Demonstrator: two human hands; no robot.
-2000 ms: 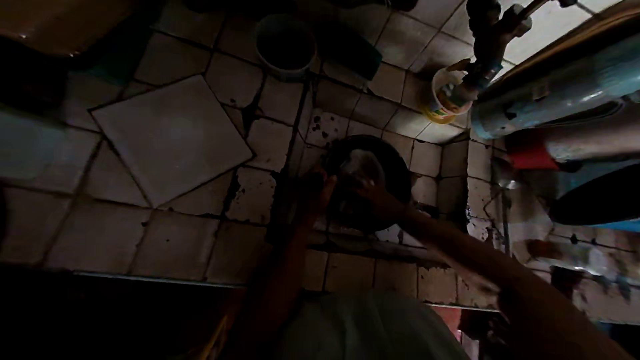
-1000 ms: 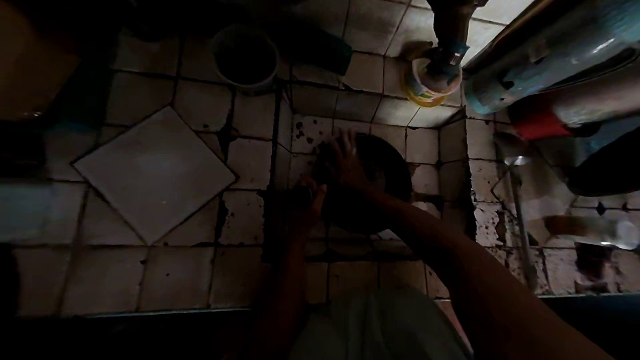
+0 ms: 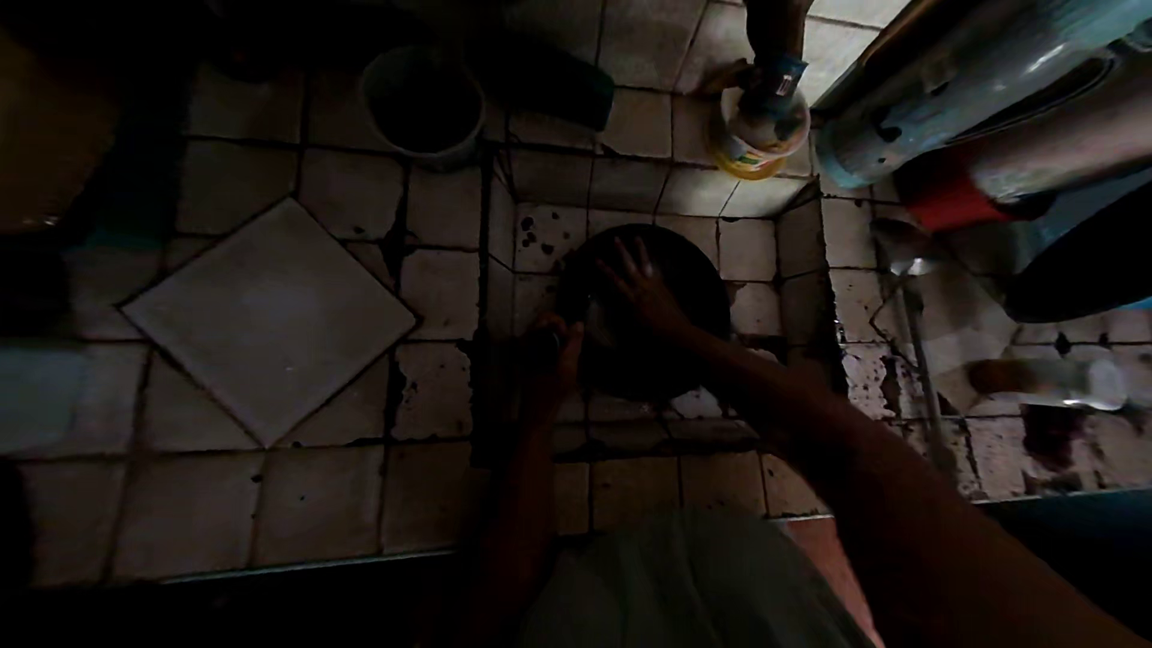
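A dark round pan [image 3: 697, 261] lies in the recessed tiled sink [image 3: 749, 250]. At its left edge my left hand [image 3: 560, 351] is closed, gripping the pan's rim or handle; the dim light hides which. My right hand [image 3: 646, 292] reaches over the pan with its fingers spread, the palm side down against the inside, and no object shows in it. Part of the pan's inside looks pale between the hands. My right forearm covers its lower right edge.
A grey bucket [image 3: 423, 108] stands behind the sink's left corner. A yellow-rimmed tub [image 3: 756, 148] hangs or sits under the tap. A loose square tile [image 3: 270, 315] lies left. Right are a ladle [image 3: 913, 306], a clear bottle or glass [image 3: 1062, 382] and large cylindrical vessels [image 3: 954, 99].
My right hand has moved over the pan's inside, and its fingers are now spread. My left hand stays at the pan's left edge. The view has shifted somewhat.
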